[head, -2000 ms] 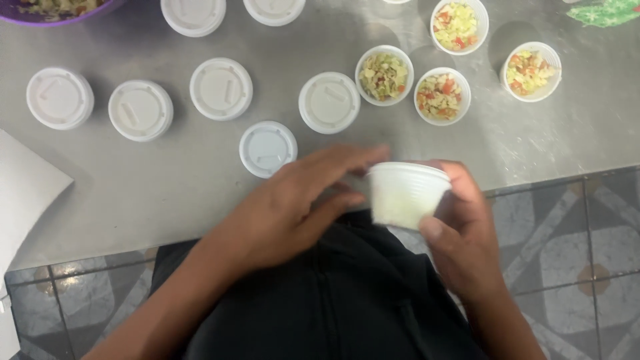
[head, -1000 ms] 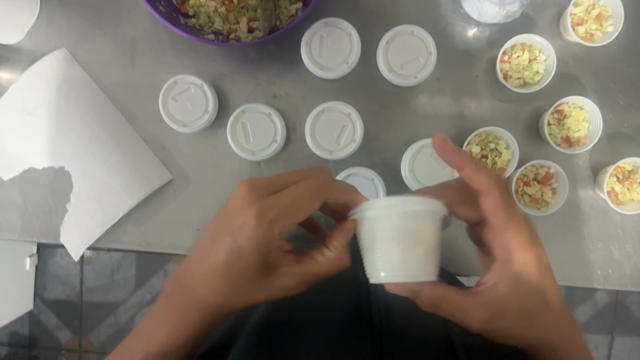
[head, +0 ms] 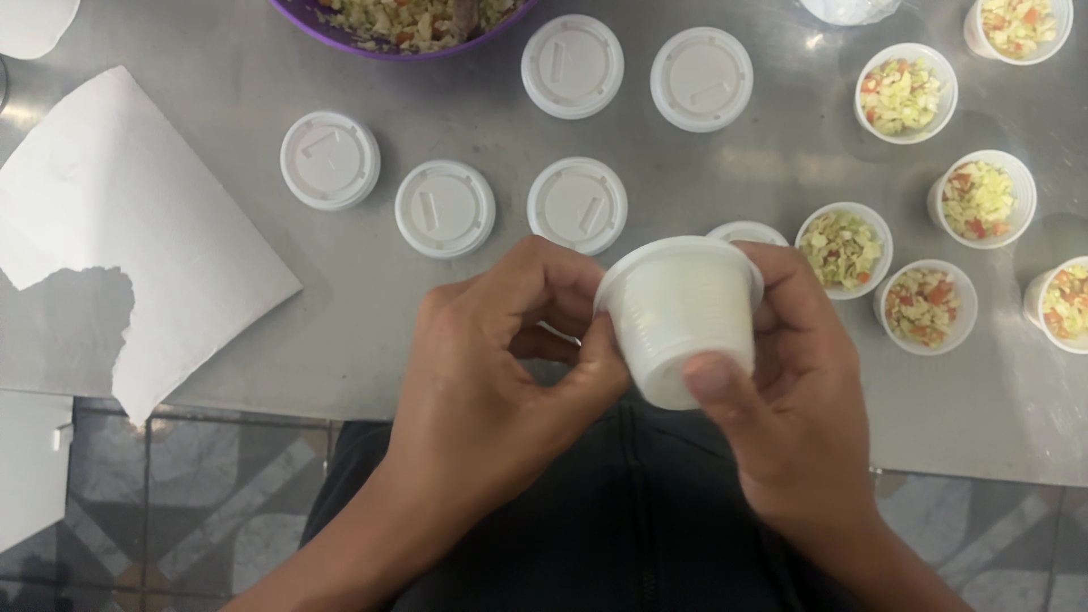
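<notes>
A white plastic cup (head: pixel 684 319) is held tilted above the table's front edge, its rim away from me and its base toward me. My right hand (head: pixel 795 382) wraps its right side, thumb near the base. The fingertips of my left hand (head: pixel 518 365) pinch the left side of the rim. Whether a lid sits on that rim cannot be told from this angle. Behind my hands stand several lidded white cups, among them one (head: pixel 577 206) just beyond my left fingers. Uncovered cups of chopped salad, such as one (head: pixel 843 251) near my right fingers, stand to the right.
A purple bowl (head: pixel 399 53) of chopped salad with a utensil in it is at the top. A torn white sheet (head: pixel 161 229) lies at the left on the metal table (head: pixel 357 340). Part of a clear plastic item (head: pixel 850 7) shows at the top right. Tiled floor lies below the front edge.
My left hand, near the cup but apart from it two seconds ago, now touches its rim. The cup has tipped, with its base more toward me. The view has shifted left.
</notes>
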